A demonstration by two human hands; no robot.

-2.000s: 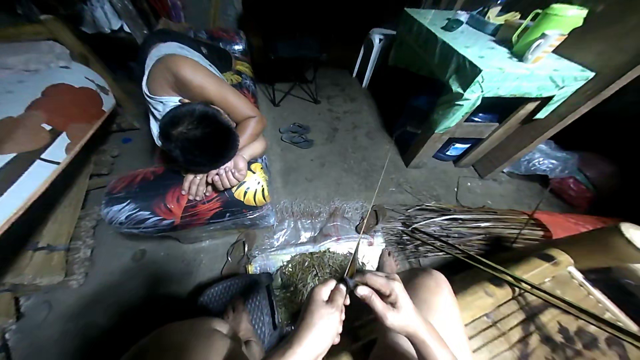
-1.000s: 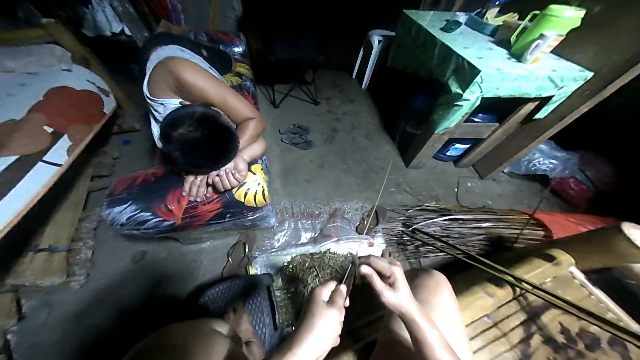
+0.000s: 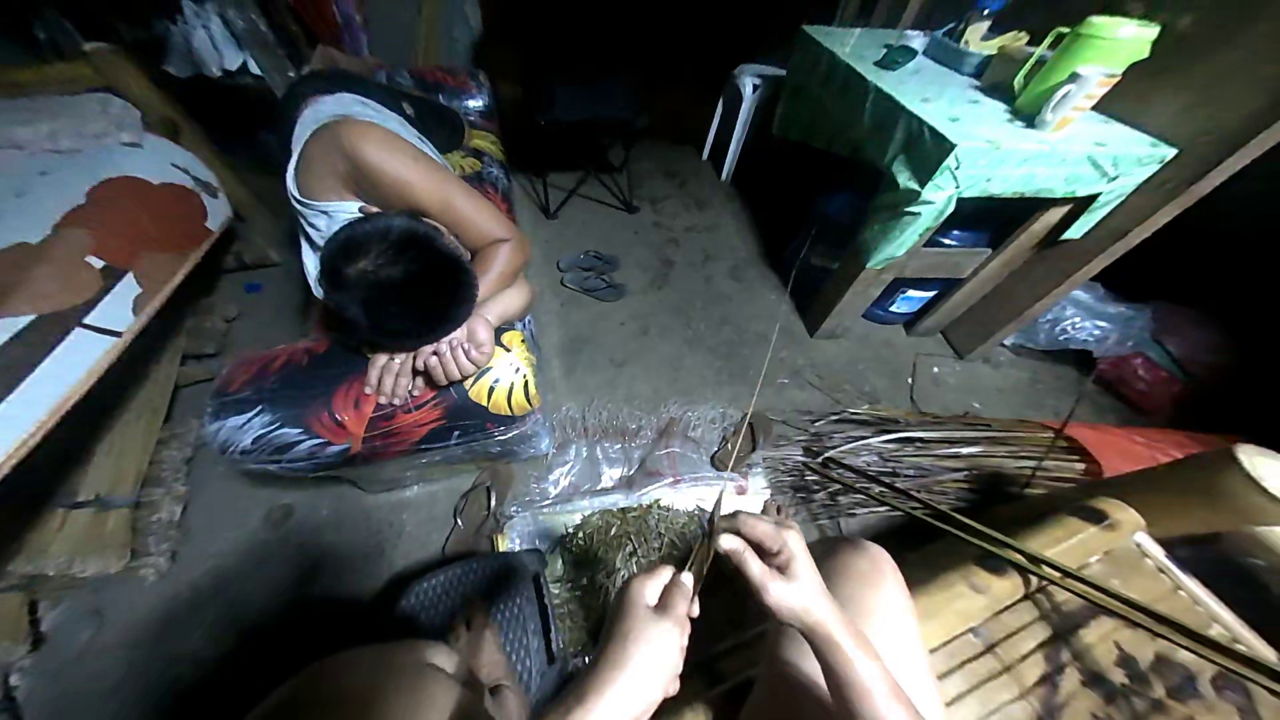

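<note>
My left hand [image 3: 655, 625] is closed around a narrow knife [image 3: 711, 535], whose pointed blade slants up and away from me. Close to the blade's right side, my right hand [image 3: 775, 565] has its thumb and fingertips pinched together on a thin strip [image 3: 757, 385]. That strip rises from near the blade tip, across the floor area in view; its lower end is hidden by the fingers. Below and beyond the hands lies a heap of plant shavings [image 3: 630, 545] on plastic sheeting [image 3: 640, 455]. A bundle of long thin stalks [image 3: 930, 450] lies to the right.
A person [image 3: 400, 270] leans on a plastic-wrapped, patterned cushion [image 3: 370, 410] at the left. Slippers [image 3: 592, 276] lie on the floor ahead. A table with a green cloth [image 3: 1060, 160] carries a green jug [image 3: 1088, 65]. Bamboo slats [image 3: 1080, 640] and long strips [image 3: 1000, 550] are at my right.
My right hand has shifted a little and stays beside the blade. The thin strip, shorter in view one second ago, now reaches farther up. The other person has stayed in place.
</note>
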